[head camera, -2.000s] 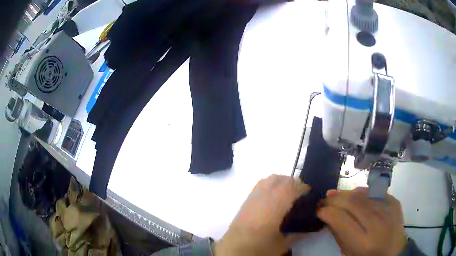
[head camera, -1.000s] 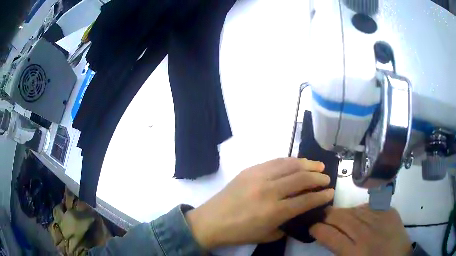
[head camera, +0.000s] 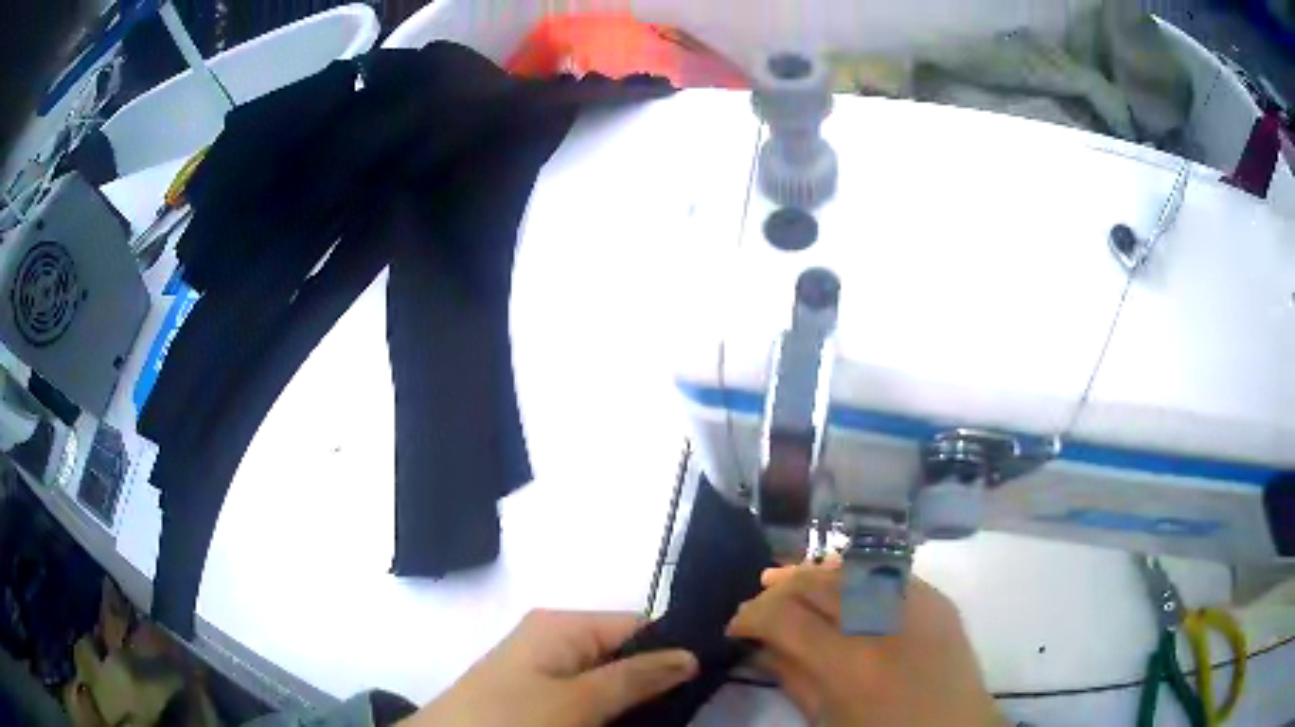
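A black fabric strip (head camera: 717, 561) lies on the machine bed, its far end beside and partly under the sewing machine head (head camera: 937, 355). My left hand (head camera: 547, 675) holds the near part of the strip, thumb on top. My right hand (head camera: 866, 653) is at the strip's right edge, fingertips close to the needle area, partly behind the grey attachment (head camera: 873, 589). The needle and presser foot are mostly hidden. Waiting black cut pieces (head camera: 452, 384) lie fanned out left of the machine.
Scissors with green and yellow handles (head camera: 1190, 660) lie right of the machine. A grey box with a round vent (head camera: 71, 291) stands at far left. Ruler tape (head camera: 256, 668) runs along the near table edge. Tan cloth (head camera: 121, 689) is below. Red-orange material (head camera: 625, 54) lies behind the table.
The view has shifted, showing more of the machine head and the scissors. My left hand has moved from flat on top of the strip to gripping its near part. My right hand stays by the needle area.
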